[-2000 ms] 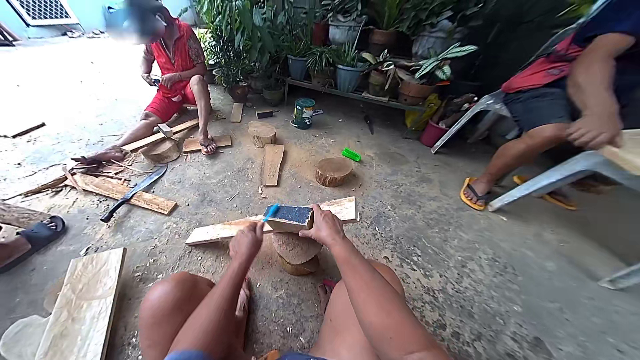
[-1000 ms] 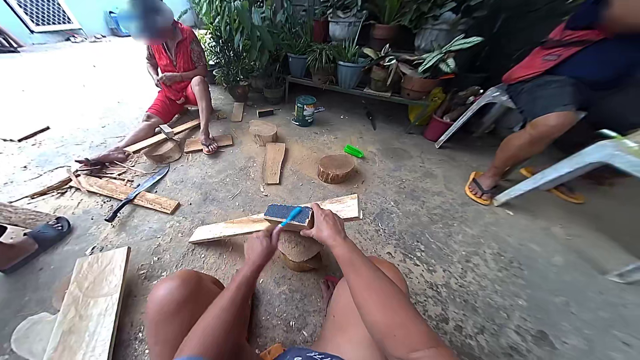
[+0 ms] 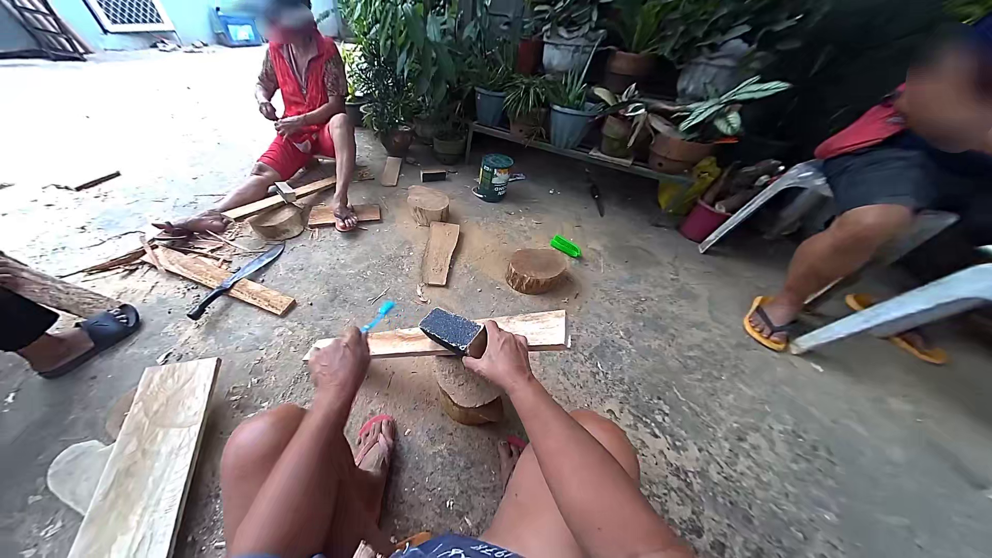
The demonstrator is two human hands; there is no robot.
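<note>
My left hand grips a blue-handled brush, probably a toothbrush, raised left of the block. In my right hand is a block faced with dark, coarse sandpaper, its gritty face turned up. The block is over a long pale wooden board, which lies across a round log stump between my feet. Whether block and board touch cannot be told.
Ahead lie a green brush, a log slice, a wooden plank and a can. A machete rests on wood at left, near a wide board. One person sits ahead, another at right.
My left hand and the blue brush have moved left, off the sanding block, where the brush was in both earlier frames. The block is now tilted more in my right hand.
</note>
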